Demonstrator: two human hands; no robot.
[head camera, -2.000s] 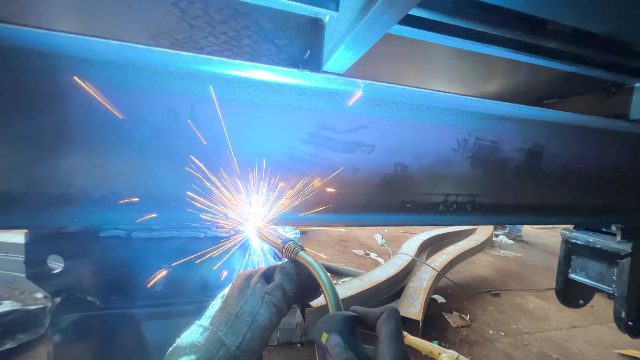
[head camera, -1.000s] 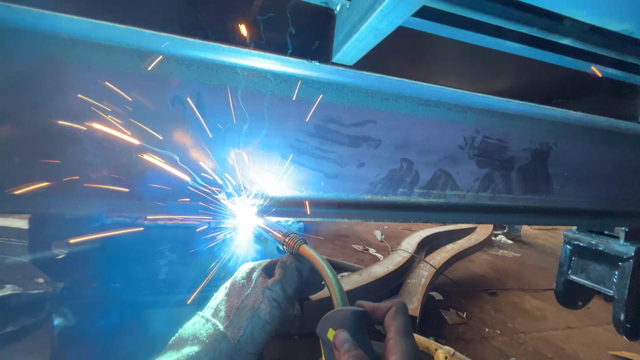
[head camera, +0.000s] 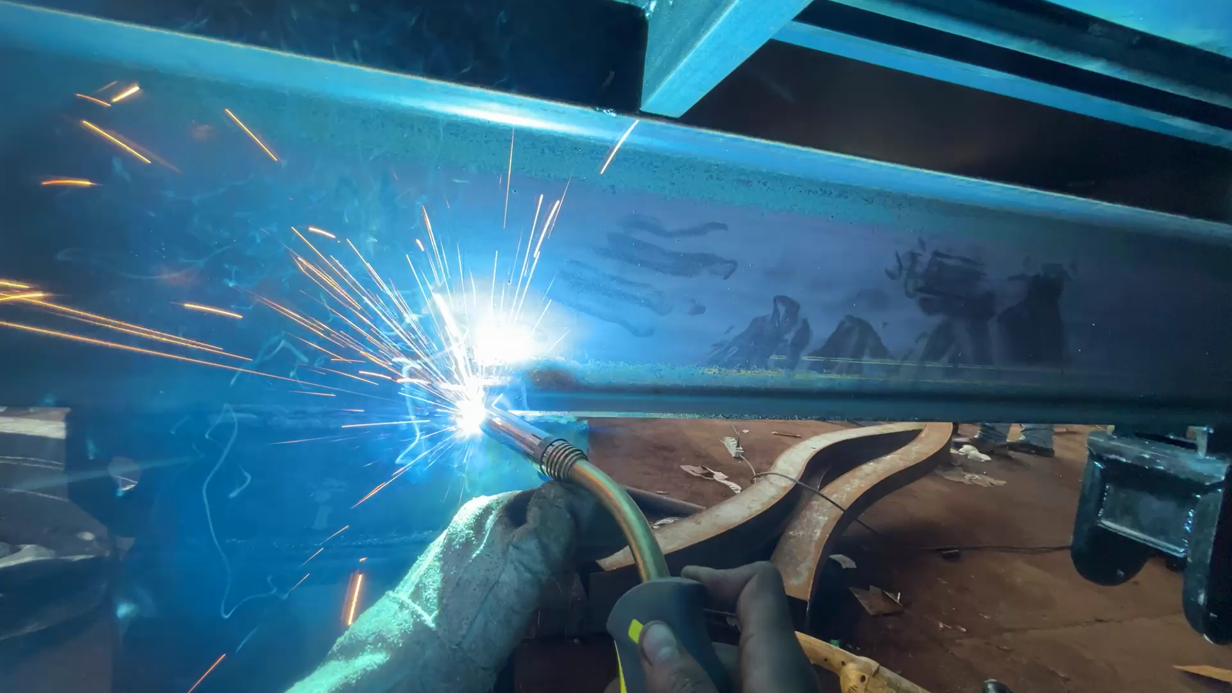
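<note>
My right hand [head camera: 746, 616] is closed around the dark handle of a MIG welding torch [head camera: 630, 515] with a curved brass-coloured neck. The torch nozzle points up and left at a bright arc, which throws sparks at the lower edge of a long steel beam [head camera: 866, 289]. My left hand [head camera: 491, 568], in a pale welding glove, lies just below the torch neck by the coiled spring; whether its fingers grip the neck cannot be told. Below the beam, left of the nozzle, a plate is mostly lost in blue glare and smoke.
Steel crosspieces [head camera: 722, 48] meet the beam from above. Curved steel parts [head camera: 866, 491] lie on the brown floor [head camera: 962, 597] among scraps and a thin wire. A black steel bracket [head camera: 1145, 510] hangs at the right. The feet of a person [head camera: 1032, 438] show in the background.
The arc stays lit, and its sparks have changed in spread. Compared with two seconds ago, the torch tip and both hands sit slightly further left in view.
</note>
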